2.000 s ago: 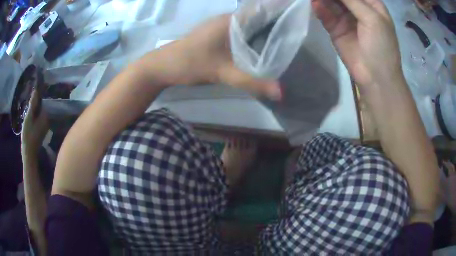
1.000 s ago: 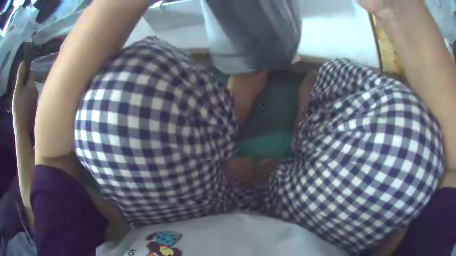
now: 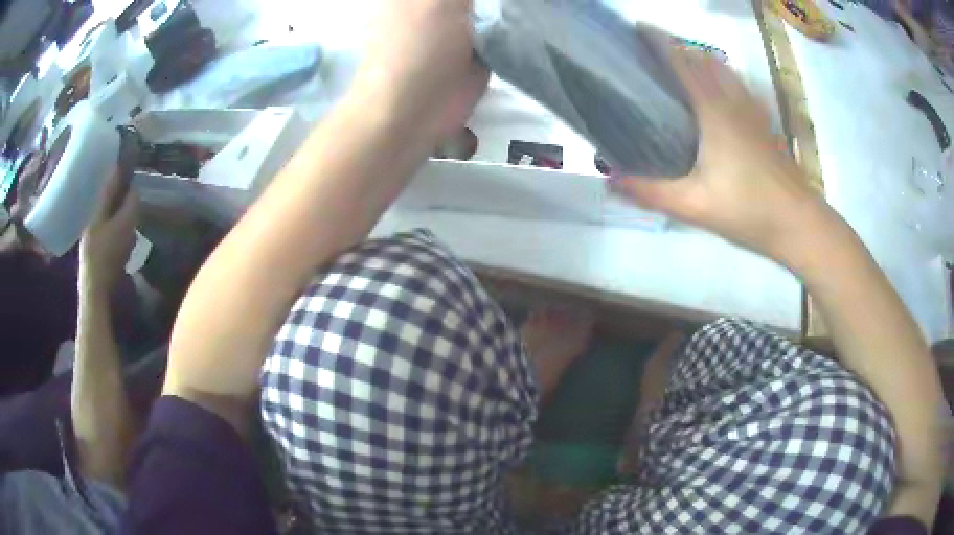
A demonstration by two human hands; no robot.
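Note:
A long dark device in a milky plastic bag [image 3: 596, 89] is held slanted above the table, somewhat blurred. My right hand [image 3: 722, 157] grips its lower right end, with the fingers around it. My left hand [image 3: 445, 73] is at its upper left end, blurred and near the top edge; its fingertips are largely hidden. Below the device stands a long open white box tray [image 3: 502, 186], with a small dark square piece [image 3: 536, 155] and a round brown piece [image 3: 457, 143] in it.
At left are a neighbour's open white box [image 3: 256, 152] with dark contents and a pale blue bagged device [image 3: 246, 86]. Another person's hand [image 3: 110, 230] holds a white ring-shaped part [image 3: 73, 183]. Wooden edging [image 3: 797, 115] runs along the table's right side; a yellow-brown roll [image 3: 803, 16] lies beyond it.
The bagged device has moved up from near the knees to above the tray. My right hand has come in from the right onto its end. The view has tilted back up.

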